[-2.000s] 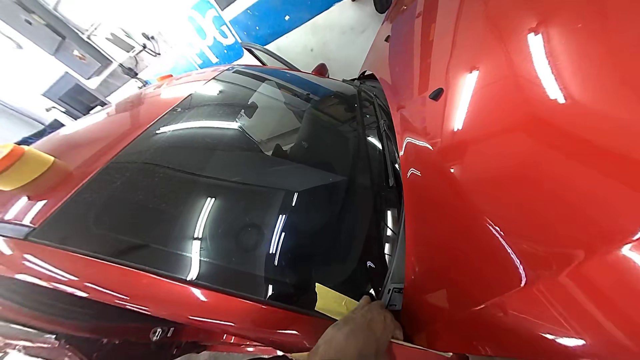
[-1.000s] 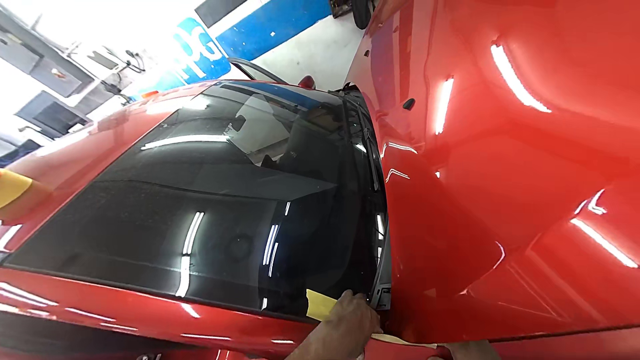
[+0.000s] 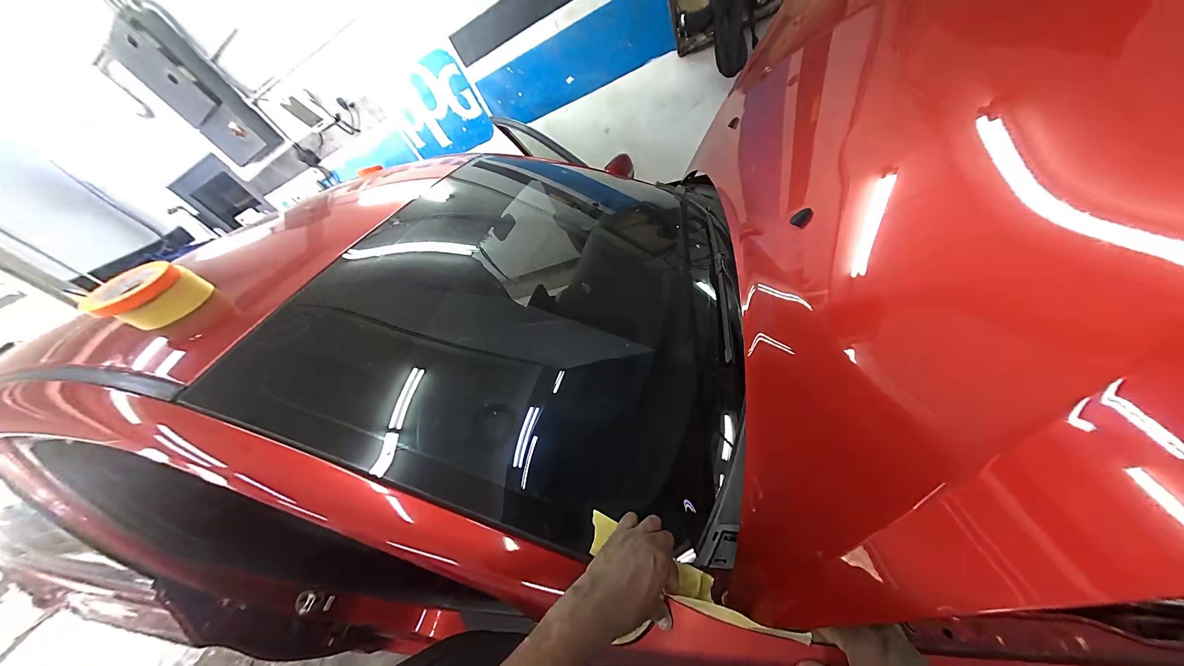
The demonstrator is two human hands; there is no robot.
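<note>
My left hand (image 3: 634, 564) is at the lower corner of the windshield (image 3: 518, 342) of a red car, its fingers curled on yellow masking tape (image 3: 603, 530). The tape shows on both sides of this hand. A strip of it runs right along the edge of a red body panel (image 3: 731, 638) toward my right hand (image 3: 874, 645). Only part of my right hand shows at the bottom edge, under the raised red hood (image 3: 906, 370), near the strip's far end; its fingers are hidden. Rolls of yellow and orange tape (image 3: 166, 301) lie on the car roof (image 3: 305, 250).
The raised hood fills the right side. Black wiper cowl parts (image 3: 717, 277) lie between it and the windshield. A red side mirror (image 3: 620, 166) shows on the far side. A grey wall-mounted box (image 3: 194, 83) and a blue and white wall (image 3: 583, 65) stand behind the car.
My right hand now shows at the bottom edge, farther right. My left hand remains at the windshield's lower corner on the tape. The tape rolls are more fully in view as the view shifts.
</note>
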